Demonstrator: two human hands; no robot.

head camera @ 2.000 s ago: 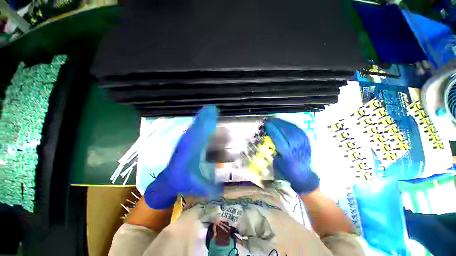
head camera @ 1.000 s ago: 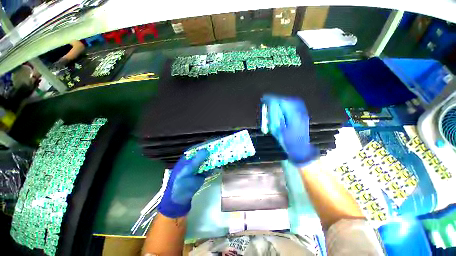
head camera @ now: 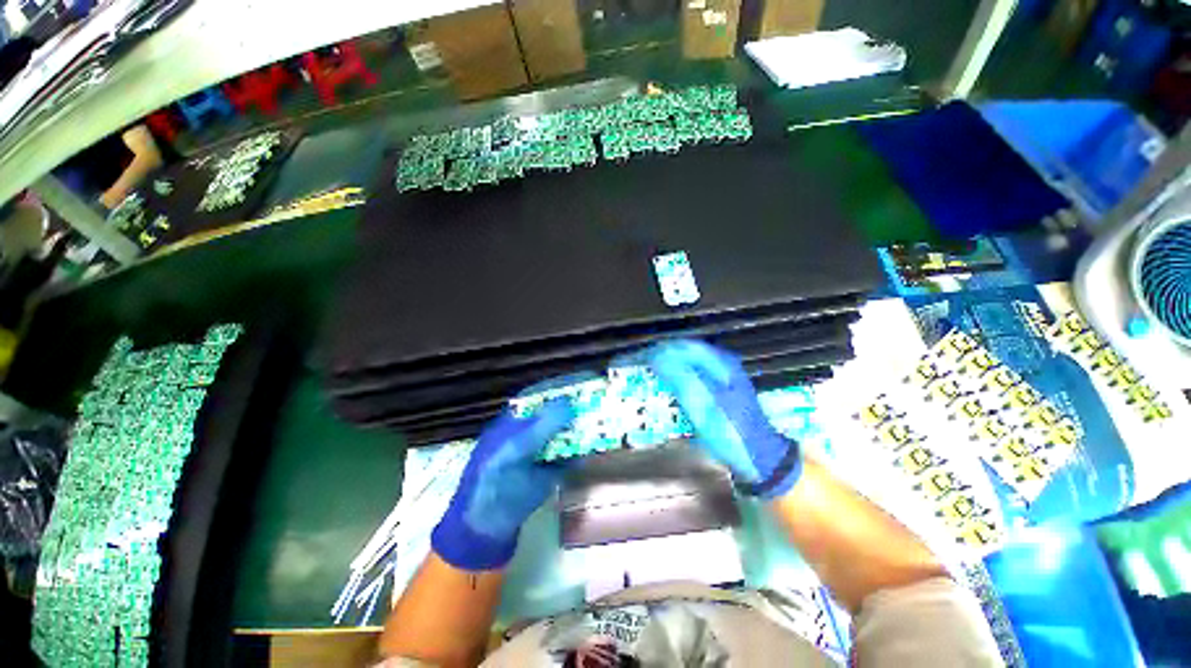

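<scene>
My left hand (head camera: 503, 485), in a blue glove, grips the left end of a pale green circuit board panel (head camera: 611, 412). My right hand (head camera: 726, 407), also gloved, is on the panel's right end. The panel is held above the dark-grey and white work block (head camera: 649, 496), in front of the stacked black foam sheets (head camera: 549, 281). One small separated board (head camera: 677, 278) lies alone near the foam's front edge. Rows of separated boards (head camera: 575, 138) lie along the foam's far edge. My fingertips are partly blurred.
Another black foam stack with many boards (head camera: 131, 483) is at the left. Thin white strips (head camera: 381, 548) lie left of the block. Panels with yellow parts (head camera: 997, 415) lie at the right, near a white fan (head camera: 1156, 281) and a blue tote (head camera: 1064, 150). A person's arm (head camera: 135, 163) shows far left.
The small board that was in my right hand now lies on the foam. My right hand has come down to the panel's right end. The camera view has shifted too.
</scene>
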